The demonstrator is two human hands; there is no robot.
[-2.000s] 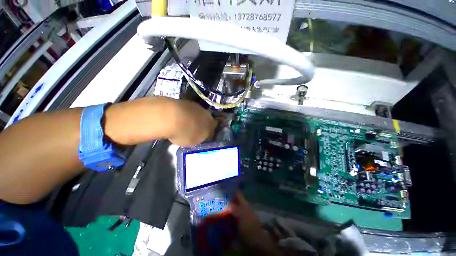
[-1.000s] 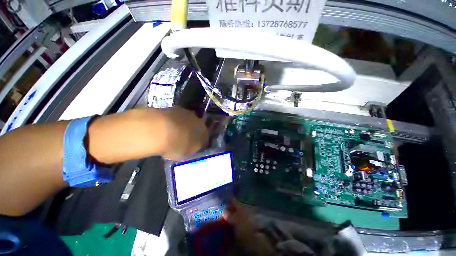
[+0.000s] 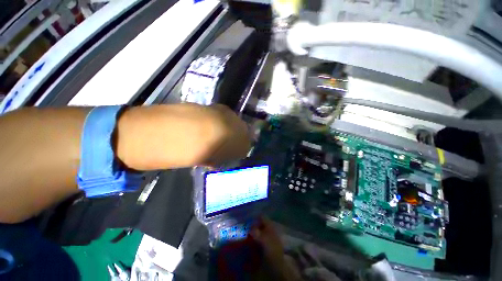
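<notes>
A teach pendant point(image 3: 236, 189) with a lit white-blue screen stands upright at the lower centre. My right hand point(image 3: 269, 241), dark and blurred, is around its lower right side by the keys. My left hand point(image 3: 234, 137) reaches in from the left, above the screen, at the left end of a green circuit board point(image 3: 371, 192). Its fingertips are blurred and mostly hidden, so what they touch cannot be told. A blue wrist strap point(image 3: 100, 151) is on my left forearm. The dispensing head point(image 3: 325, 90), blurred, hangs above the board's left back edge.
A thick white conduit point(image 3: 396, 38) arches overhead at the right. A silvery wrapped bundle point(image 3: 203, 77) lies behind my left hand. A grey rail point(image 3: 385, 140) runs along the board's back edge. Crumpled grey cloth point(image 3: 382, 269) is in front. Small tubes point(image 3: 118, 271) lie on the green mat point(image 3: 96, 255).
The dispensing head and conduit have moved right and appear larger, now further along the board. My left hand has moved slightly right since one second ago. The pendant is still held.
</notes>
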